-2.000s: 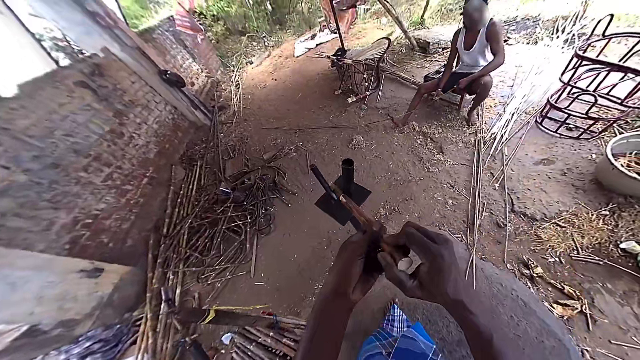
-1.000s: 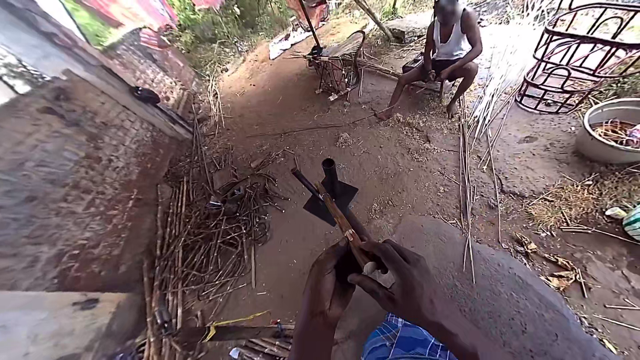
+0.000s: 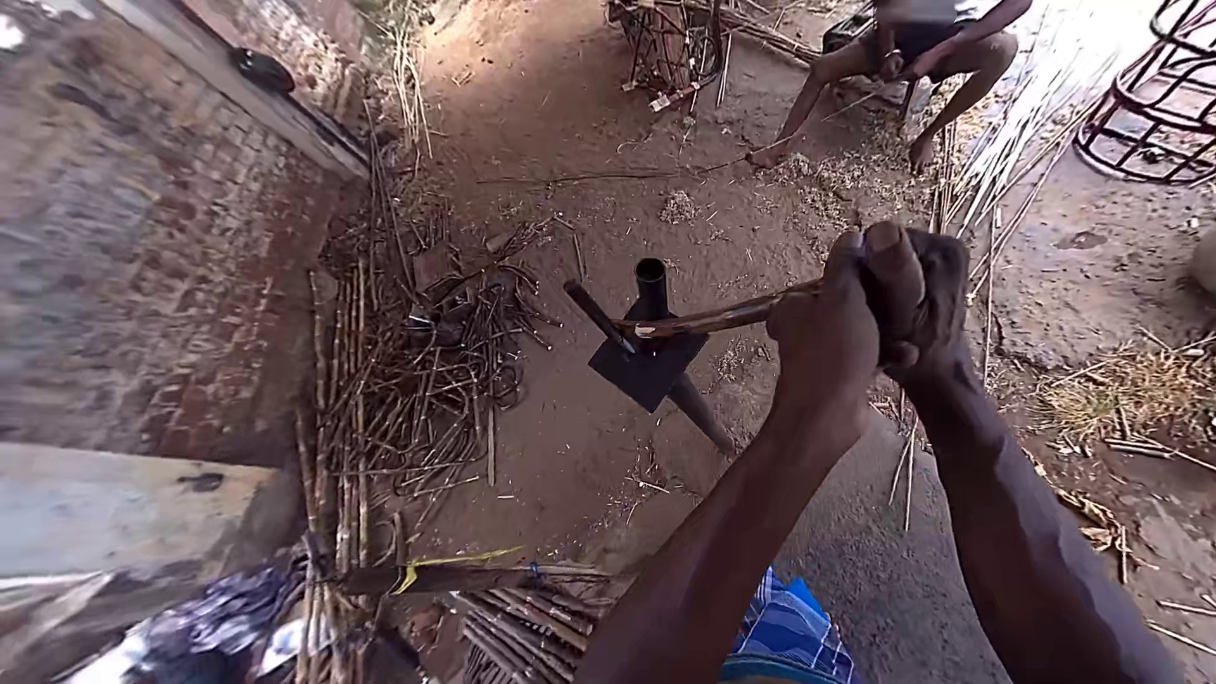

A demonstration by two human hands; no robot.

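Note:
My left hand (image 3: 831, 351) and my right hand (image 3: 917, 294) are together right of the middle, both closed around the near end of a brown cane stick (image 3: 727, 316). The stick runs left from my fists to a dark rod (image 3: 597, 313), where its pale-marked far end sits at a metal stand. Below that end lies the stand's dark square plate (image 3: 649, 372), with an upright black pipe (image 3: 652, 285) behind it. Whether the stick is fixed to the rod or only touches it, I cannot tell. Blue checked cloth (image 3: 793, 632) covers my lap.
Heaped cane offcuts (image 3: 456, 361) and long canes (image 3: 356, 408) lie left beside a brick wall (image 3: 180, 228). Bundled canes (image 3: 532, 627) are at the bottom. A seated person (image 3: 936, 57) is at the top right, near a dark cane frame (image 3: 1154, 114). Pale strips (image 3: 1031, 123) lie between.
Both my hands have moved right and away from my lap, with the stick. It pointed up and left before and now lies nearly level, its far end at the stand. The view has tilted down.

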